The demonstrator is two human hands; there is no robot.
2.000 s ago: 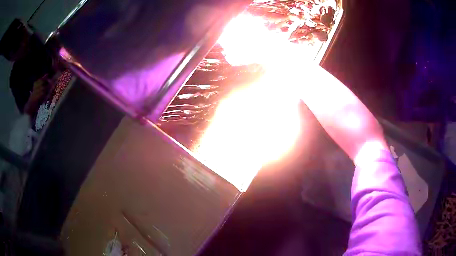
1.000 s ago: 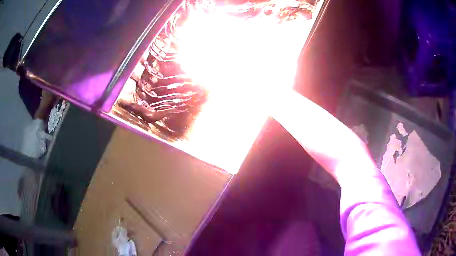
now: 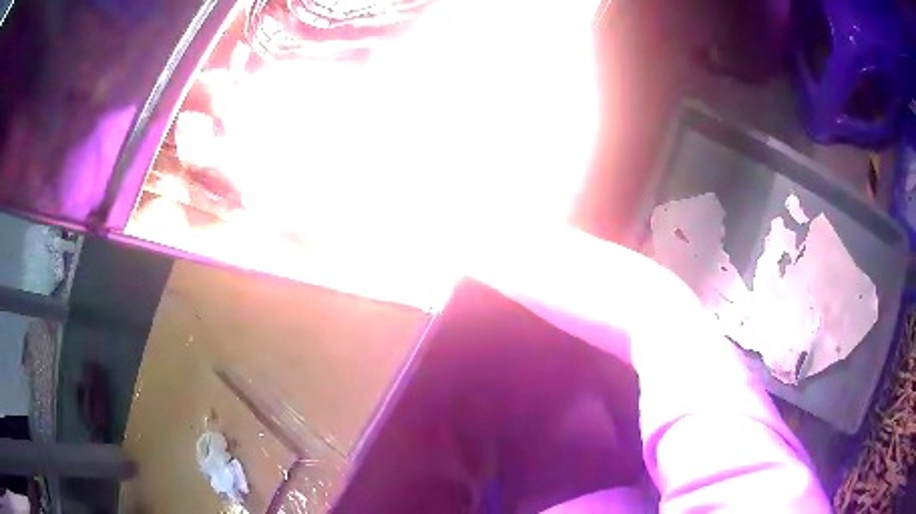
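Observation:
My right arm reaches up and left from the lower right into the glowing box (image 3: pixel 266 269). The hand itself is lost in the white glare, so its fingers and anything in them cannot be seen. Near the box's left side, pale and dark shapes show at the edge of the glare, too washed out to name. Curved, shiny dark forms show at the top of the box. My left hand is not in view.
The brown film-covered bench (image 3: pixel 251 341) holds a crumpled white cloth (image 3: pixel 221 470) and a thin dark strip. At right a grey-green tray (image 3: pixel 854 402) holds torn white sheets (image 3: pixel 839 301). A blue-purple stool (image 3: pixel 854 70) stands at upper right.
The view has shifted to the right, so the box sits further left and the tray shows more fully. The glare covers more of the box's inside. My right arm still reaches into it.

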